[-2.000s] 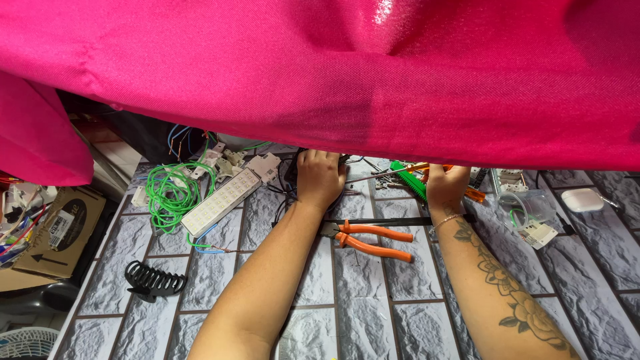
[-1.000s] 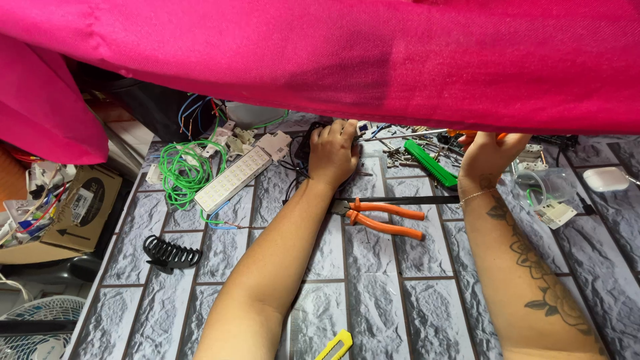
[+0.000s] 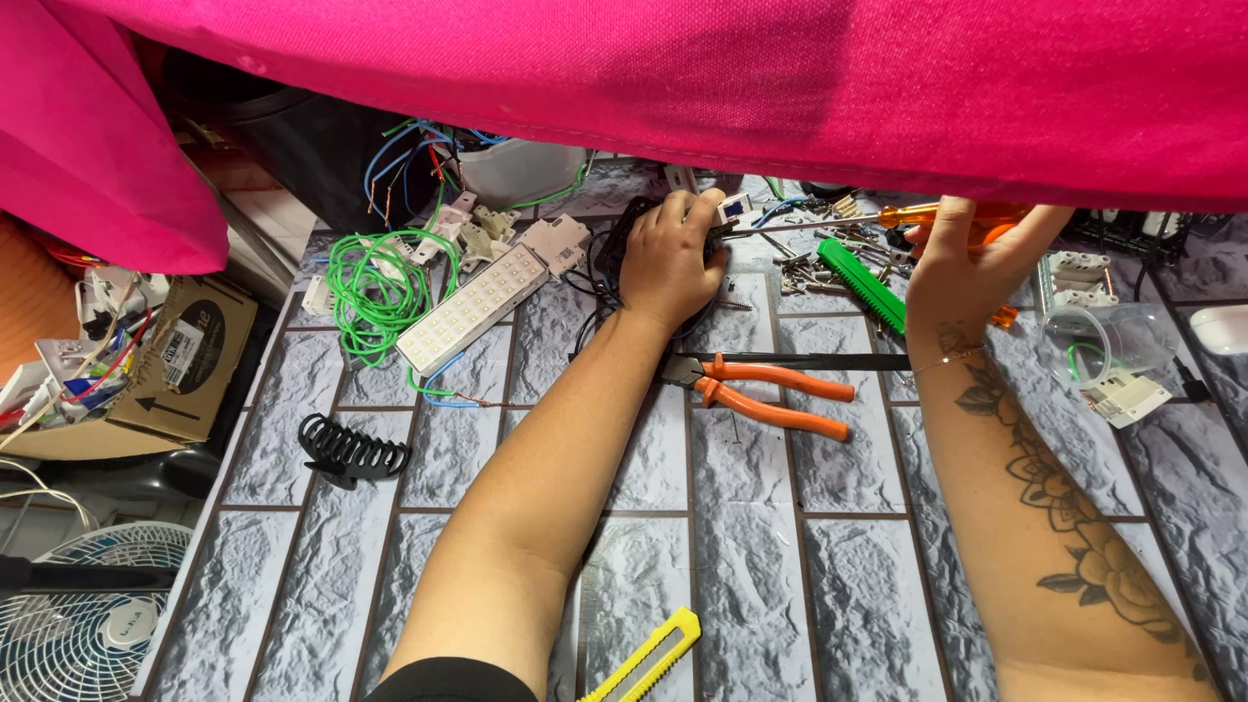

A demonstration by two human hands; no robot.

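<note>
My left hand (image 3: 673, 255) rests over a black object with black cables (image 3: 624, 234), its fingers curled on it; most of that object is hidden. My right hand (image 3: 970, 263) grips the orange handle of a screwdriver (image 3: 912, 214), whose long metal shaft points left, its tip at the black object beside my left fingers. A small white part with a dark blue face (image 3: 734, 208) sits by those fingertips. Below lie orange-handled pliers (image 3: 770, 385), across a black strip. A green plastic piece (image 3: 863, 285) lies among loose screws (image 3: 814, 265), between my hands.
Green wire (image 3: 385, 292), an LED lamp panel (image 3: 473, 307) and a black hair claw (image 3: 353, 450) lie left. A yellow utility knife (image 3: 648, 658) is at the near edge. Right are a clear plastic cup (image 3: 1107, 341) and a white case (image 3: 1219, 330). Pink cloth (image 3: 624, 78) covers the top of view.
My right hand has moved right and back from where it was two seconds ago, with the screwdriver. More of the screws and green piece shows. The view has shifted, and the yellow knife has come into it.
</note>
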